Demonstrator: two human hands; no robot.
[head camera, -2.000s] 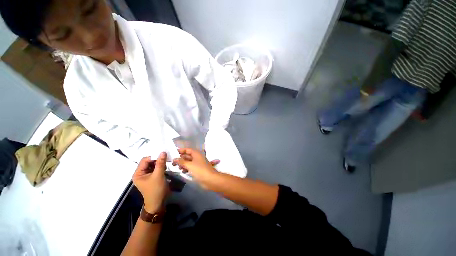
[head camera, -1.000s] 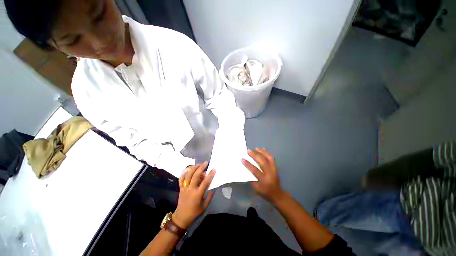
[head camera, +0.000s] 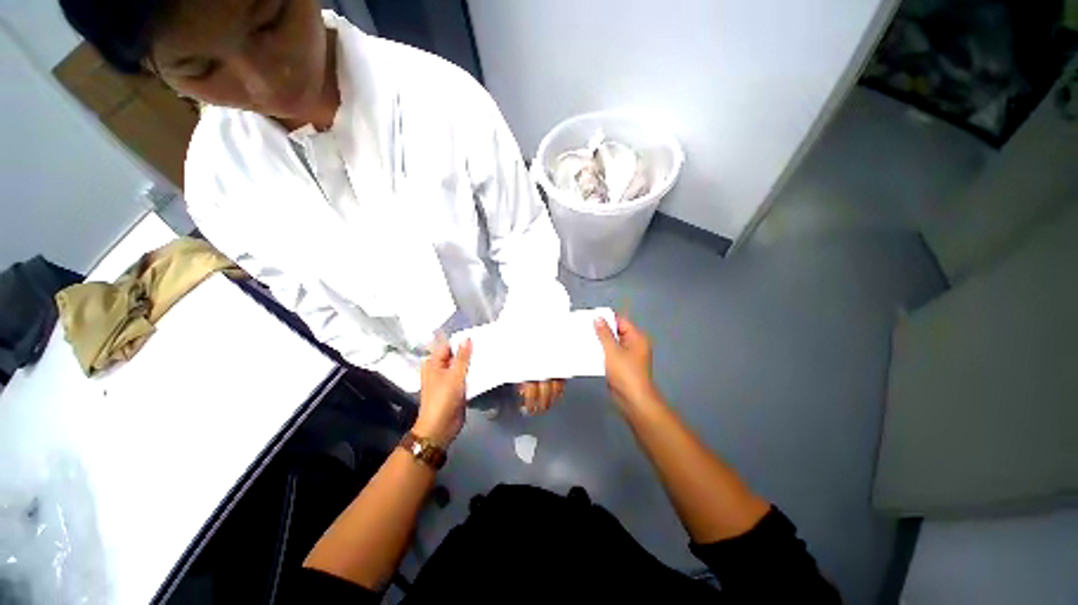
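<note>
A standing person wears a white shirt (head camera: 390, 177) with long sleeves. The wide white cuff (head camera: 532, 351) at one sleeve end is stretched out sideways between my two hands. My left hand (head camera: 445, 384) pinches its left edge. My right hand (head camera: 627, 355) pinches its right edge. The worn hand's fingers (head camera: 541, 396) show just below the cuff's lower edge. A brown-strap wristwatch (head camera: 423, 449) is on my left wrist.
The white table (head camera: 177, 437) at the left bears a khaki garment (head camera: 124, 307) and clear plastic bags (head camera: 53, 532). A white waste bin (head camera: 605, 231) stands by the wall behind the person. A small white piece (head camera: 526, 448) lies below the cuff.
My hands have gone from lying spread on the cuff to gripping its two sides, and the cuff is raised and pulled wide. The person in striped top at the right has left the view.
</note>
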